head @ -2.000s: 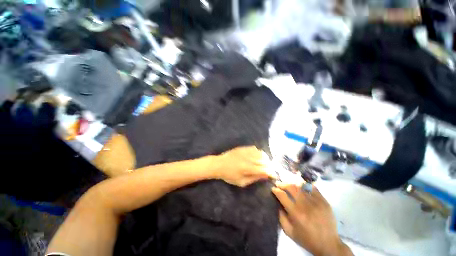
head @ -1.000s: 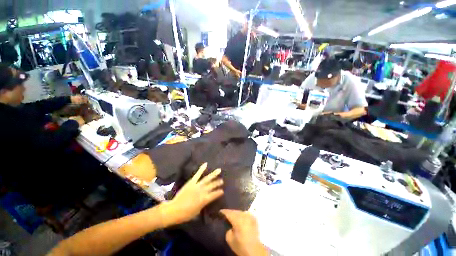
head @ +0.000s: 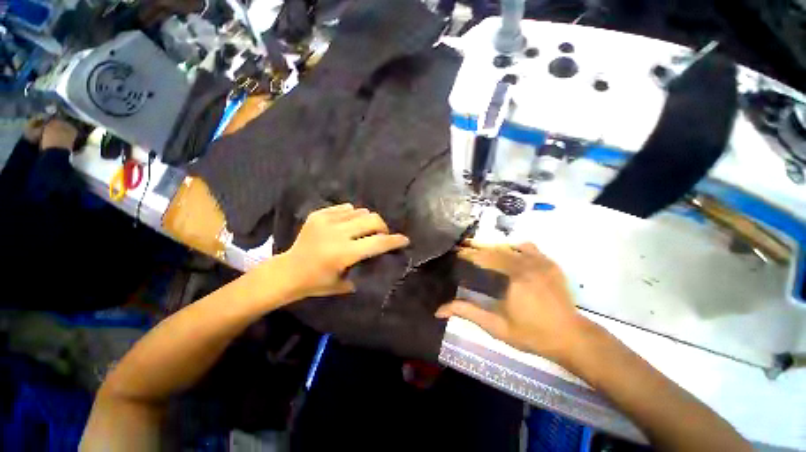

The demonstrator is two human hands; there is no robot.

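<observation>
A large dark brown-black garment panel lies left of and under the needle area and drapes over the table's front edge. A curved seam line runs across it toward the needle. My left hand rests flat on the panel, fingers slightly apart, left of the needle. My right hand is at the panel's right edge, just below the needle, with dark cloth between thumb and fingers; its fingertips are partly hidden. The white sewing machine head has a blue stripe. The needle area is blurred by glare.
A black cloth strip hangs over the machine arm. Orange and red-handled scissors lie at left beside a grey vented housing. Tape-measure marks line the table front. Another person's hand shows far left. Blue plastic crates stand below.
The view has tilted down and closer to the machine. Since one second ago, my right hand has moved to the panel's edge by the needle; my left hand is now lower and flatter on the cloth.
</observation>
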